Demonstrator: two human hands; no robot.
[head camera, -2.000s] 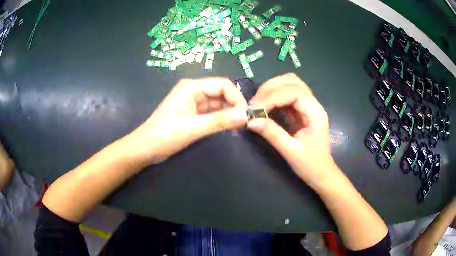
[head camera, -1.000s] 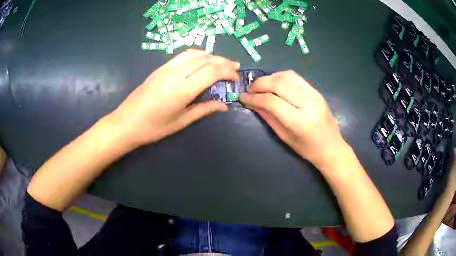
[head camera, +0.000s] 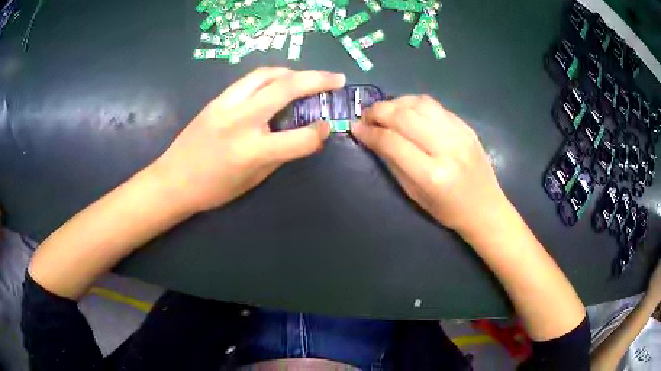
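Note:
A black plastic housing (head camera: 339, 103) with silvery-white bars lies on the dark green table in front of me. A green circuit board (head camera: 340, 126) is at its near edge, between my fingertips. My left hand (head camera: 243, 138) holds the housing's left end, fingers on the far edge and thumb at the near edge by the board. My right hand (head camera: 435, 156) has its thumb and fingertips at the board's right end and the housing's right part. The fingertips partly hide the housing. Whether the board is fully seated cannot be told.
A heap of loose circuit boards (head camera: 268, 27) lies beyond my hands. Black housings with green stripes (head camera: 572, 109) lie in rows at the right. A white strip (head camera: 627, 27) runs along the far right edge. Another person's arm (head camera: 638, 326) shows at the lower right.
The board, earlier held up between both hands, is now at the housing's near edge. My left hand went from pinching to spanning the housing. The view has shifted, so the heap sits higher.

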